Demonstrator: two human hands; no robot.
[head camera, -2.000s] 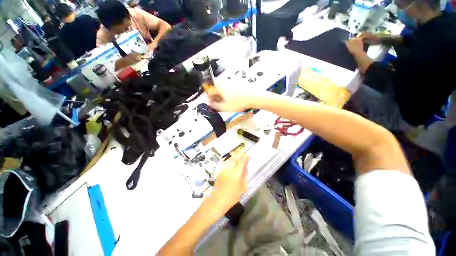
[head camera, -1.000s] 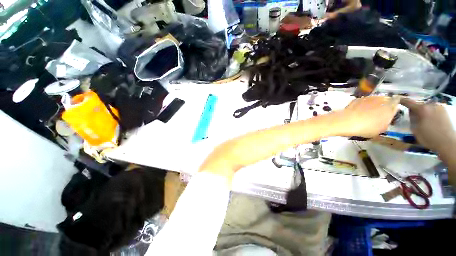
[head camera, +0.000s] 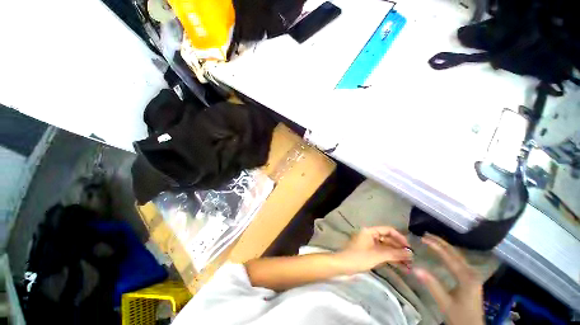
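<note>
A black fabric strip (head camera: 474, 232) hangs over the table's front edge at the right and runs up to the sewing machine's small metal parts. My left hand (head camera: 381, 247) is over my lap, below the table edge, with its fingers loosely curled; no object shows in it. My right hand (head camera: 453, 279) is just right of it, fingers spread and a little blurred, seemingly holding nothing. Neither hand clearly touches the strip. A pile of black sewn straps (head camera: 524, 44) lies at the upper right, one loop sticking out left.
The white table (head camera: 407, 120) carries blue tape (head camera: 374, 51) and a black flat object (head camera: 315, 22). Left of my lap stands a cardboard box (head camera: 299, 184) with black cloth (head camera: 203, 139) and a clear plastic bag (head camera: 219, 216). A yellow crate (head camera: 149, 305) is at the lower left.
The view has swung left and down. Both my hands have moved from the machine head area down to over my lap. The scissors have left the picture.
</note>
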